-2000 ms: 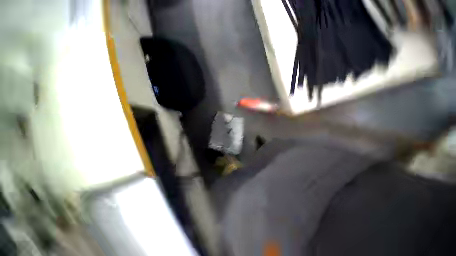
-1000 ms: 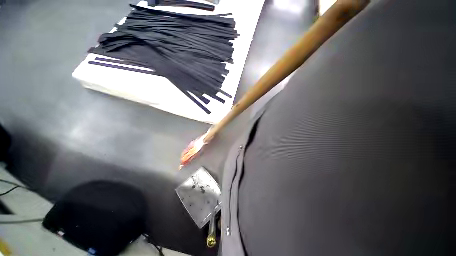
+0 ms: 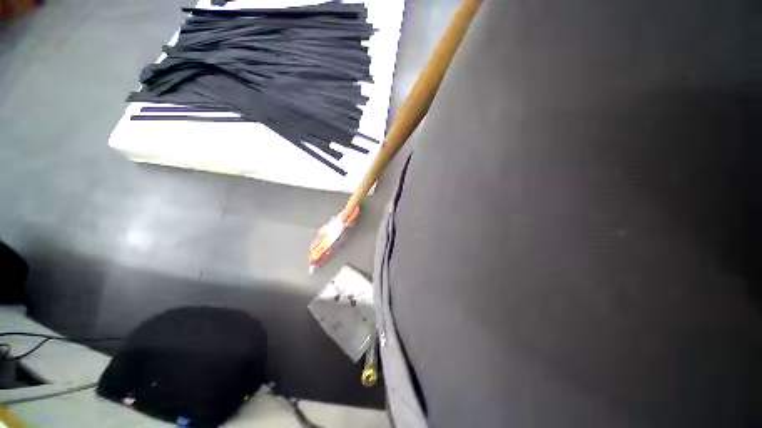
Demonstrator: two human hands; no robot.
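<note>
A broom with a tan wooden stick (image 3: 411, 113) and a small red-orange head (image 3: 332, 237) slants down from the top centre. Its head is at the floor, just above the dustpan. The flat grey-silver dustpan (image 3: 345, 311) has small dark scraps on it, and its right edge is hidden behind my grey clothing. A short piece with a yellow end (image 3: 369, 375) shows below the pan. Neither of my hands is in the picture, and the upper end of the broom stick is cut off by the top edge.
A bundle of black strips (image 3: 267, 71) lies on a low white platform (image 3: 192, 159) at the upper left. A black rounded object (image 3: 188, 364) stands at the lower left beside a pale surface with cables. Grey floor (image 3: 159, 221) lies between. My clothing fills the right side.
The view has swung from a blurred, turned angle to a steadier one. Since a second ago, the broom stick appears steeper, and the platform and pan have shifted slightly in the picture.
</note>
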